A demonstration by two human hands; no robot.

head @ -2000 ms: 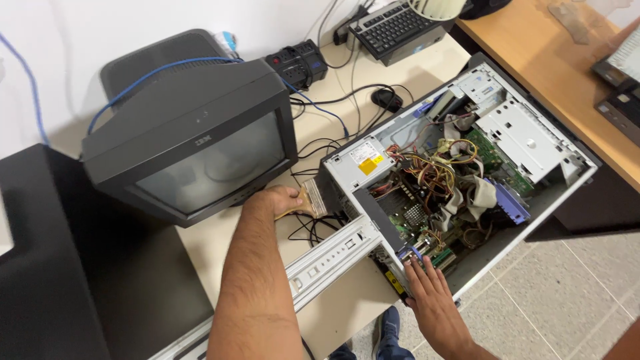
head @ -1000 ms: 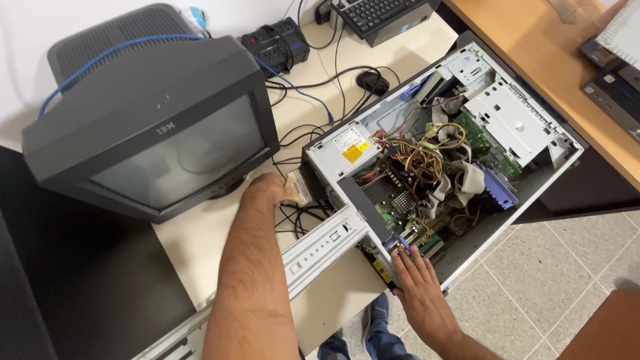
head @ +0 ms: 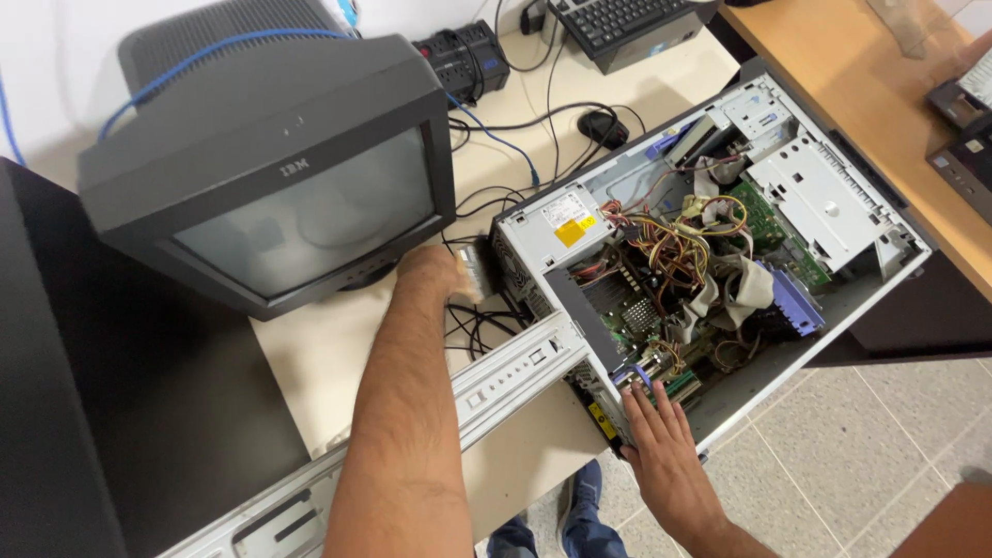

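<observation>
An open desktop computer tower (head: pixel 775 372) lies on its side on the table, its cables, boards and power supply (head: pixel 552 225) exposed. At its rear face, by the fan grille, my left hand (head: pixel 434 271) is closed around a wide flat brush (head: pixel 466 273), with the dark bristles against or close to the grille; part of the handle is hidden by the fingers. My right hand (head: pixel 663 442) rests flat on the case's lower rear edge, fingers over the rim beside the blue plastic clip (head: pixel 632 377). A hinged metal side frame (head: pixel 504 372) sticks out between my arms.
A CRT monitor (head: pixel 310 194) stands at the left, close to my left hand. Loose black cables (head: pixel 484 329) lie behind the tower, with a mouse (head: pixel 603 129), a power strip unit (head: pixel 465 62) and a keyboard (head: pixel 620 27) farther back. A wooden desk (head: pixel 845 85) adjoins on the right.
My left hand has moved with the brush closer to the rear face of the tower. My right hand remains on the case edge. The view has shifted somewhat.
</observation>
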